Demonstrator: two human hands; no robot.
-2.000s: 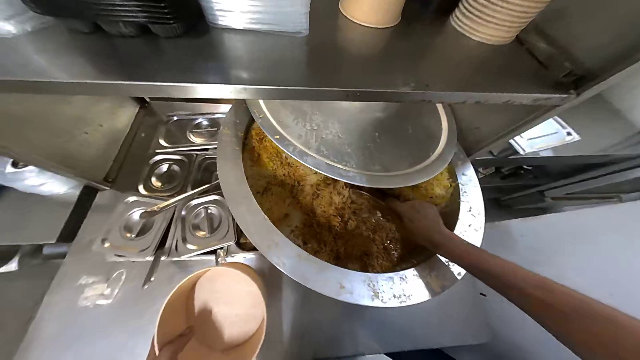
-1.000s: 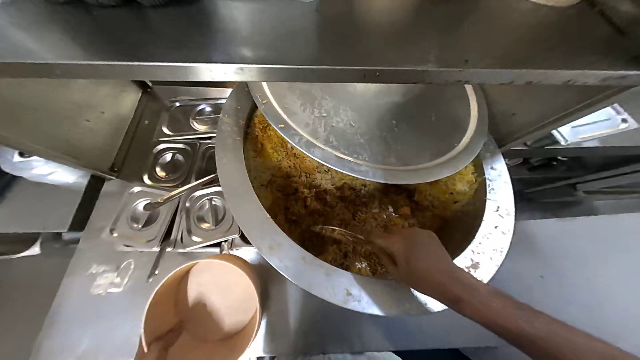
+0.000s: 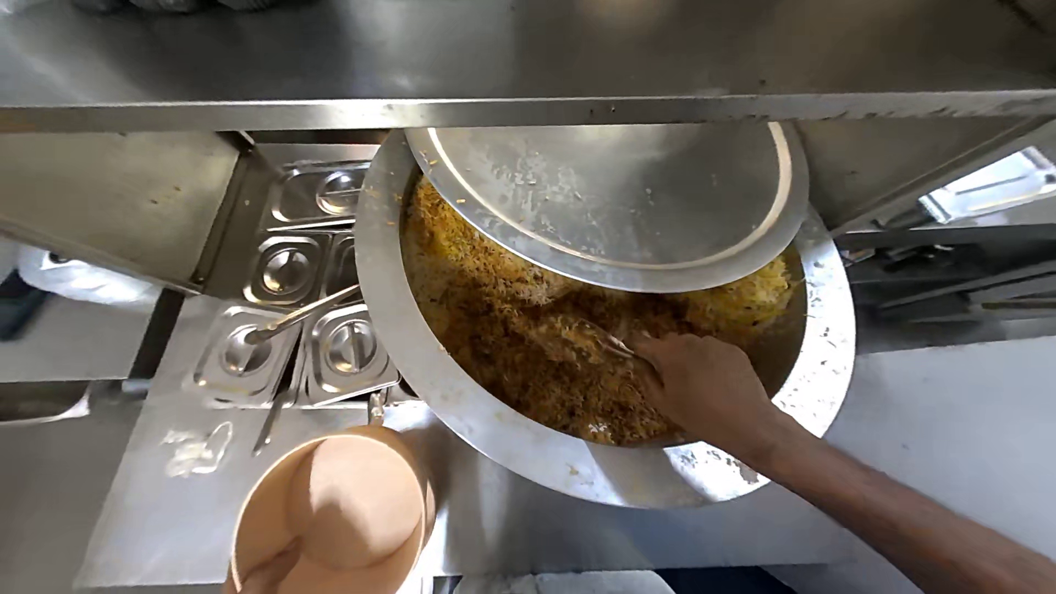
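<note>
Inside the large metal pot (image 3: 445,388), my right hand (image 3: 701,384) grips a metal serving utensil (image 3: 615,342), its far end among the brown and yellow rice (image 3: 536,355). A round metal lid (image 3: 610,198) lies tilted over the back of the pot's opening. At the lower left, my left hand (image 3: 268,569) holds a brown paper tub (image 3: 417,478) with its thumb inside the wall. The tub looks empty. Most of the left hand is hidden.
Lidded steel pans (image 3: 351,351) stand left of the pot, with a long-handled utensil (image 3: 305,313) lying across them. A steel shelf (image 3: 528,111) crosses above the pot's back. A white smear (image 3: 198,452) marks the steel counter (image 3: 148,520).
My right hand has moved within the pot, and the utensil has shifted in the rice. The left hand still holds the tub. The view has tilted down, away from the shelf's cups.
</note>
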